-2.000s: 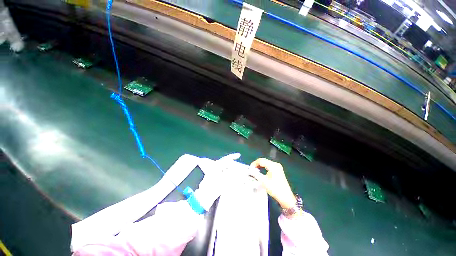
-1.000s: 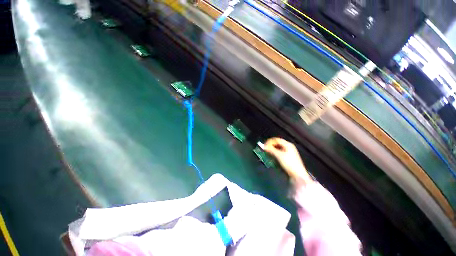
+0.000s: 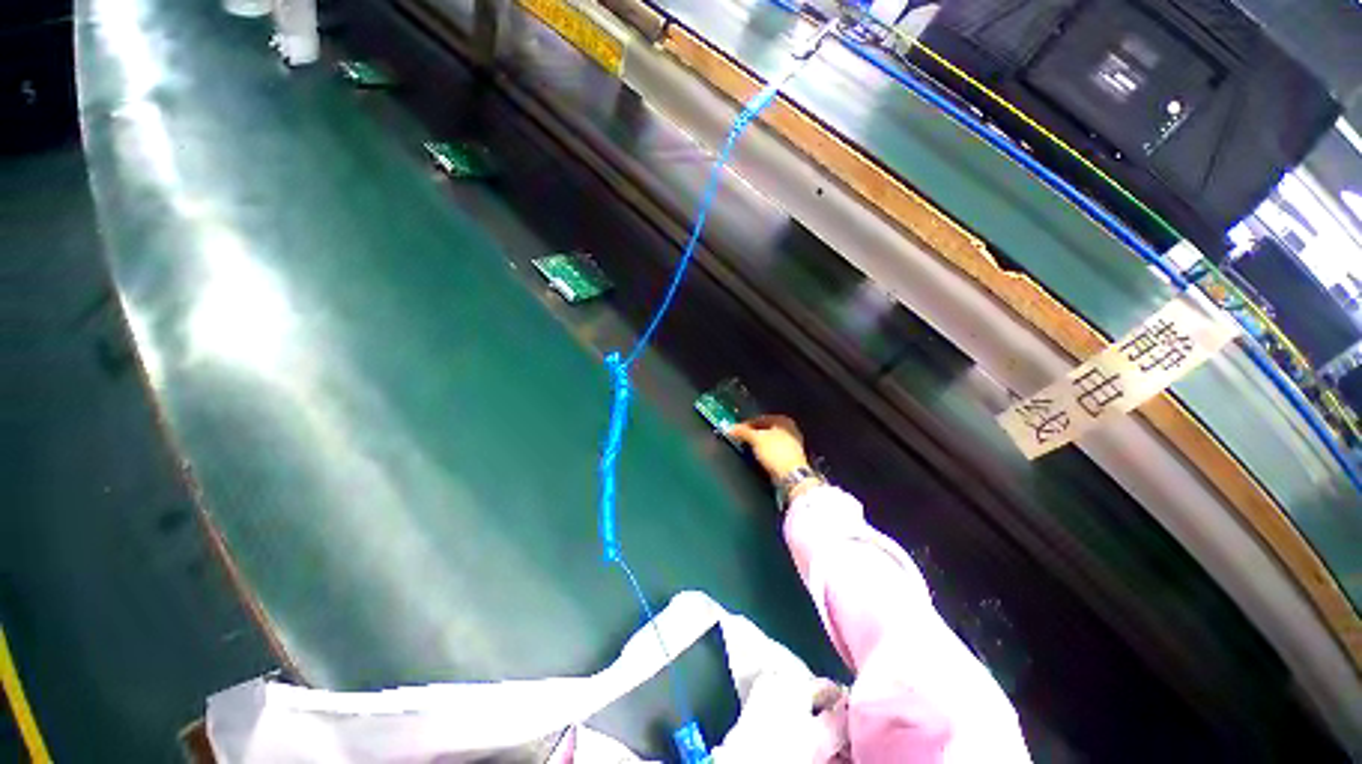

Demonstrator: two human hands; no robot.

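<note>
My right hand [image 3: 774, 445] reaches over the dark conveyor strip, its fingertips at the lower right edge of a green circuit board [image 3: 725, 406]. Whether the fingers pinch, press or hold anything is too small to tell; no label is visible there. My left hand [image 3: 807, 714] is at the bottom, washed out and partly behind the right sleeve. It holds a white backing strip [image 3: 493, 702], which loops up beside it and trails left. A blue wrist strap [image 3: 690, 742] shows at the bottom edge.
More circuit boards [image 3: 572, 276] lie in a spaced row up the dark strip. A coiled blue cord [image 3: 611, 463] hangs over the green bench [image 3: 359, 403]. A wood-edged shelf [image 3: 956, 239] with a paper tag [image 3: 1113, 381] runs along the right. A white-sleeved arm shows at top left.
My right hand has left the left hand, moved forward over the boards, and now touches one further up the row. The view has turned, and the white strip has come into sight.
</note>
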